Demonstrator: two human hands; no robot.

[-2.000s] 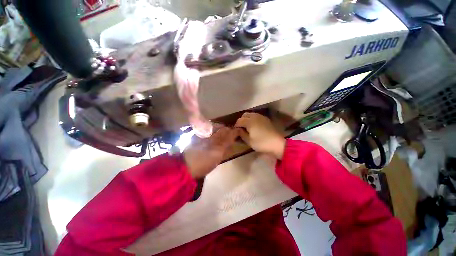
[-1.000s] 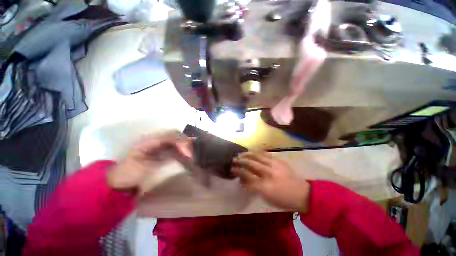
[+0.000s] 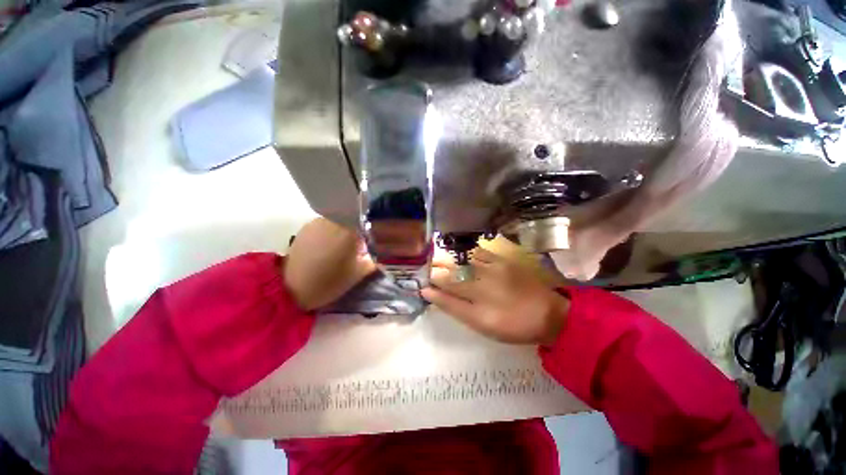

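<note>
A grey fabric piece (image 3: 376,295) lies on the machine bed below the head, partly hidden by my hands and the shiny chrome cover (image 3: 397,167). My left hand (image 3: 326,264) rests on its left side, its fingers hidden behind the cover. My right hand (image 3: 496,292) lies flat with fingers spread at the piece's right edge, near the presser foot area (image 3: 461,249). The needle itself is hidden. Another grey-blue piece (image 3: 223,121) lies alone left of the machine head (image 3: 575,102).
Stacks of grey-blue cut pieces (image 3: 46,269) are at the far left. A pink-white thread bundle (image 3: 691,167) hangs over the head. Black-handled scissors (image 3: 768,343) lie at the right. Ruler marks (image 3: 390,391) run along the front table edge.
The view has moved closer to the machine head. The fabric piece, held up in front of the head a second ago, is now down on the bed, and both hands are beside the needle area.
</note>
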